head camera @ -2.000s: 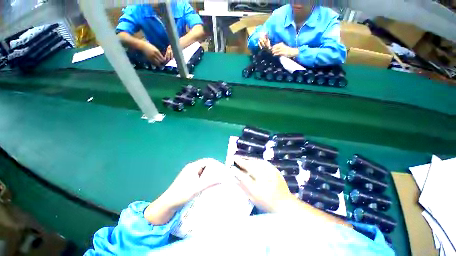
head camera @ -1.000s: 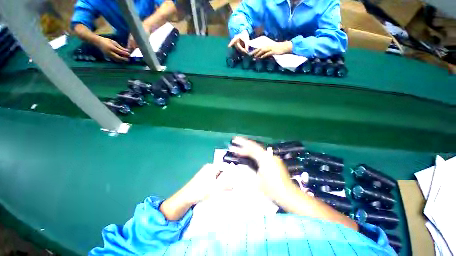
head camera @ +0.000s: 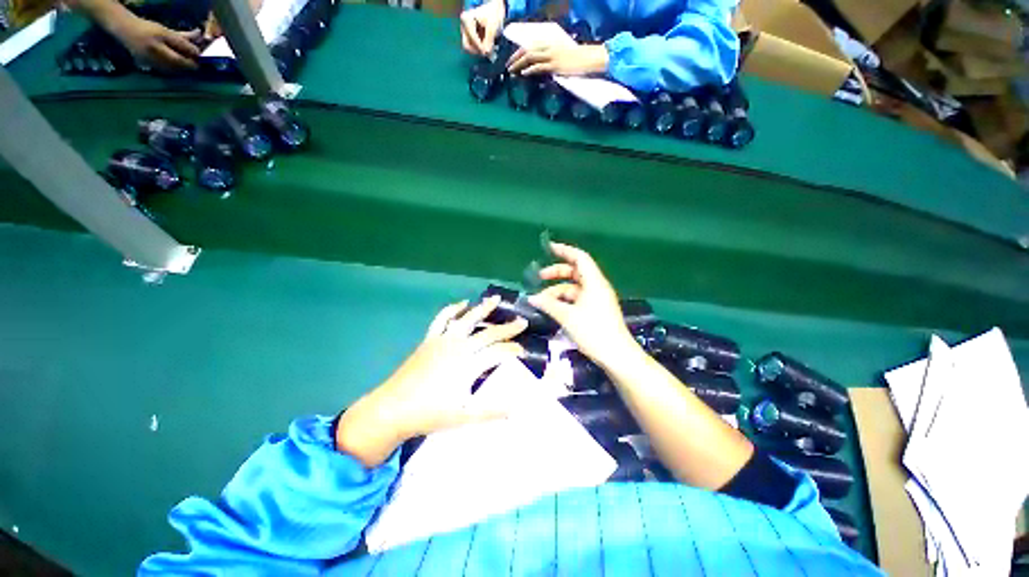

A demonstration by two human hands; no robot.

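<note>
Short black cylinders lie in close rows on the bench in front of me. My left hand is at the left end of the rows, fingers spread over a black cylinder at the back, with a large white sheet held under its palm and thumb. My right hand is raised just above and beyond the same cylinder, its fingertips pinching a small, blurred, see-through greenish piece. The contact between the left fingers and the cylinder is partly hidden.
A darker green strip crosses beyond the rows, with loose black cylinders on it at left. A pale metal upright stands at left. White papers lie on tan cardboard at right. Two people in blue sleeves work opposite.
The view has shifted, so the far bench sits higher and further left. My right hand has lifted from the back cylinder with a small clear piece. My left fingers have spread over that cylinder.
</note>
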